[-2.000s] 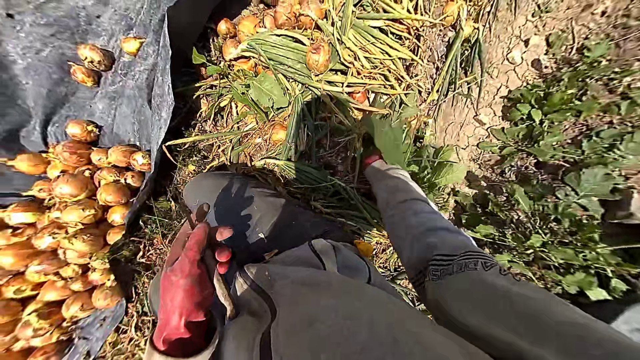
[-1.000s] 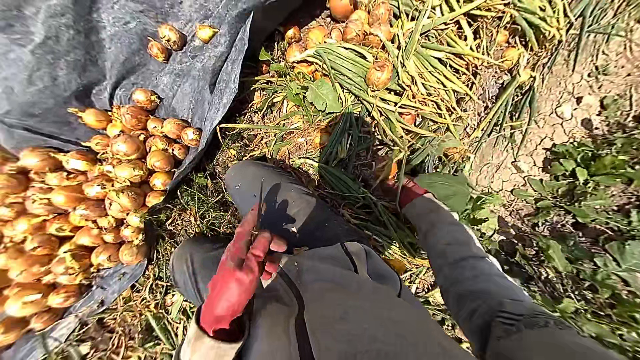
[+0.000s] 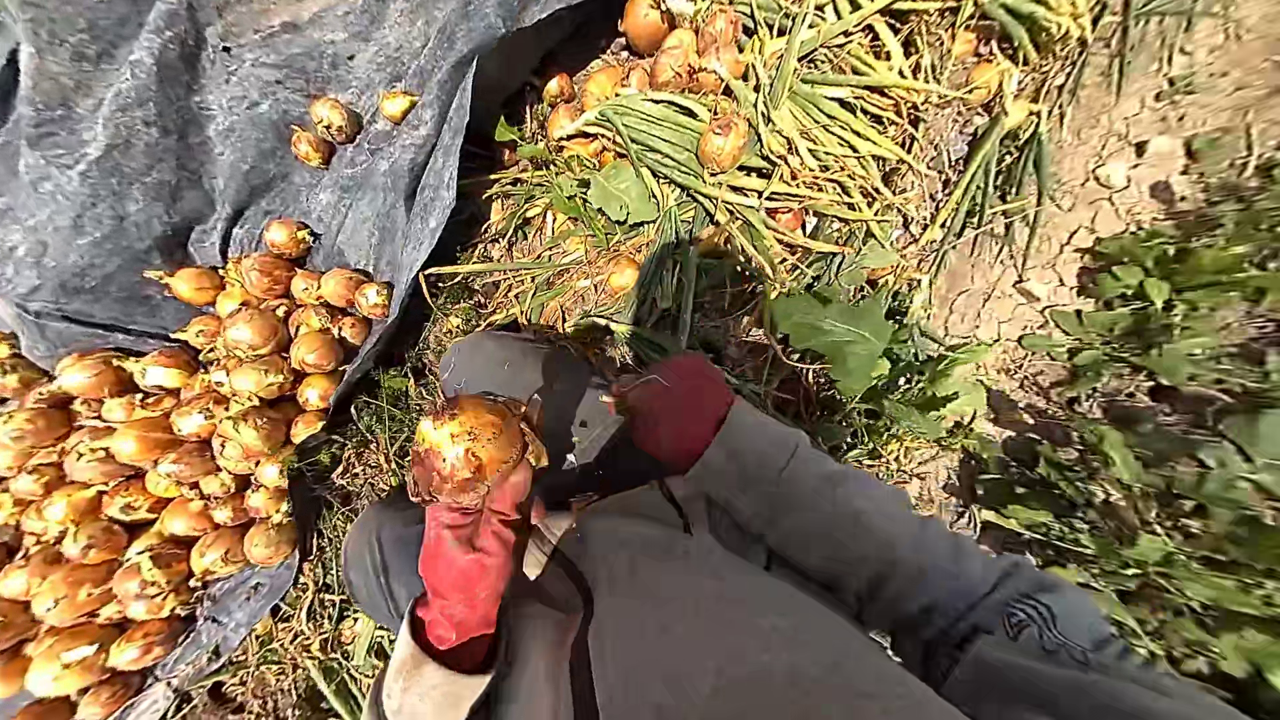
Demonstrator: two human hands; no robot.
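Note:
My left hand (image 3: 475, 550), in a red glove, holds a large yellow onion (image 3: 470, 450) upright over my lap. Close to its right, my right hand (image 3: 680, 412), also in a red glove, is curled with its fingertips toward the onion; shadow and blur hide what it may hold. A small pale shape lies between the two hands, too unclear to name. Beyond my knees, pulled onions with long green and yellowing tops (image 3: 790, 130) lie on the soil, one onion (image 3: 724, 142) on the leaves. To the left is a large pile of topped onions (image 3: 150, 470).
Dark plastic sheeting (image 3: 130, 170) lies under the pile, with a few loose onions (image 3: 334, 120) higher up on it. Its edge runs close to my left knee. Broad-leaved green plants (image 3: 1170, 480) and cracked dry soil (image 3: 1060, 240) are on the right.
An onion is now in my left hand, which held none a second ago. My right hand has come back from the leaves on the ground to beside my left hand.

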